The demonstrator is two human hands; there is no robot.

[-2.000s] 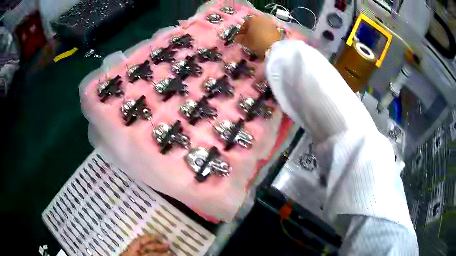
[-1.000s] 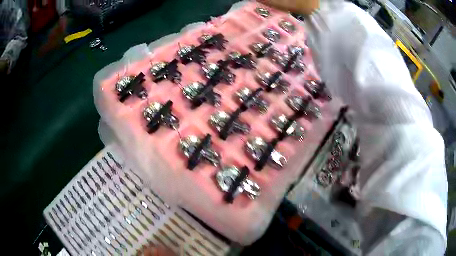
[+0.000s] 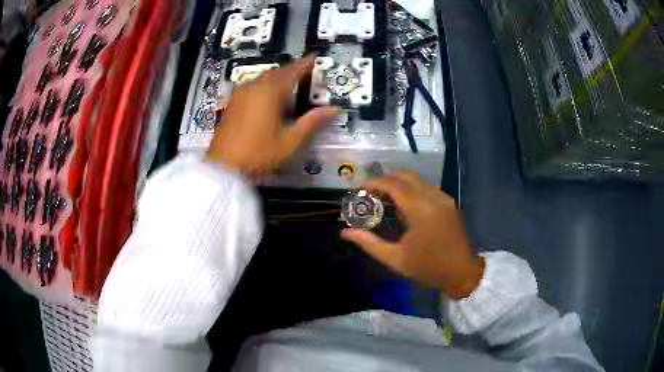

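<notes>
A round silver metal unit [image 3: 362, 209] is held at its rim in my right hand [image 3: 419, 229], just in front of the fixture. My left hand [image 3: 266, 123] reaches over the silver-white fixture [image 3: 284, 145] from the left, thumb and fingers apart. It looks empty, though it is blurred and its palm side is hidden. It covers part of a nest with a white insert [image 3: 253, 70]. Another white nest insert [image 3: 319, 89], right of my left fingertips, has a round metal unit [image 3: 342, 81] in it.
More nests [image 3: 347, 20] are at the fixture's back. Dark-blue-handled pliers [image 3: 415, 105] and small metal parts lie at its right. A pink tray [image 3: 36, 109] of units stands left beside red-edged layers [image 3: 109, 152]. A strip tray [image 3: 69, 330] is lower left. Wrapped material [image 3: 575, 87] is upper right.
The view has swung right from the pink tray to the fixture. Both hands now show over or before it, and a round unit is now seen in my right hand.
</notes>
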